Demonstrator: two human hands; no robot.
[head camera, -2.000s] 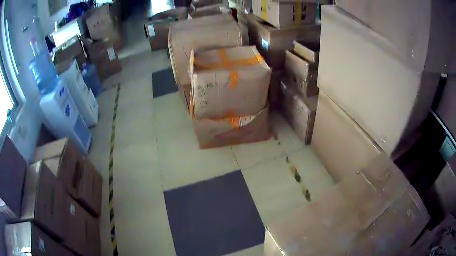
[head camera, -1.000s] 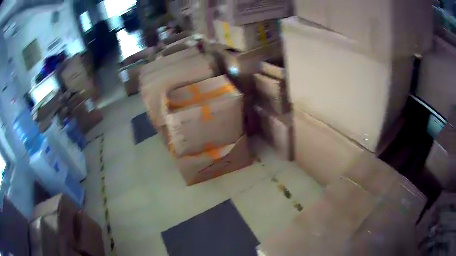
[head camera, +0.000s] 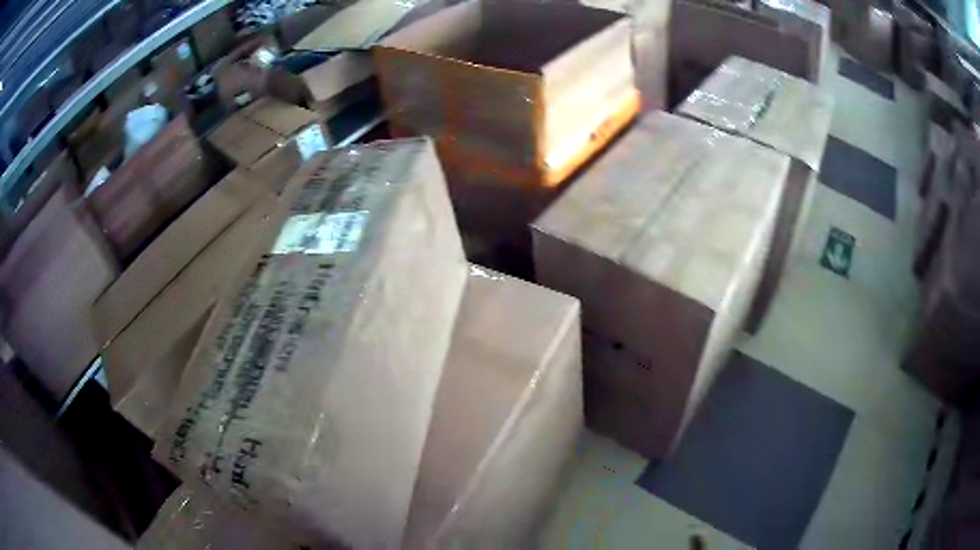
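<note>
No hand shows in the head view. Nearest in front is a long shipping carton (head camera: 322, 322) with rows of dark print and a white label, lying tilted, with shiny clear tape on its printed face. It leans against or rests on a plain brown carton (head camera: 494, 397) at its right. A large closed carton (head camera: 666, 226) stands beyond, to the right. Behind them is an open-topped carton (head camera: 462, 113) with a brightly lit orange side.
A bench with metal edging (head camera: 97, 102) and open small boxes runs along the upper left. A taped carton (head camera: 758, 102) stands at the back right. The tiled floor has dark mats (head camera: 758, 451) and a green arrow sign (head camera: 838, 252). More cartons line the right edge.
The view has swung round from the aisle with the orange-taped cartons and water dispenser to the printed carton and bench. No hand shows in any frame.
</note>
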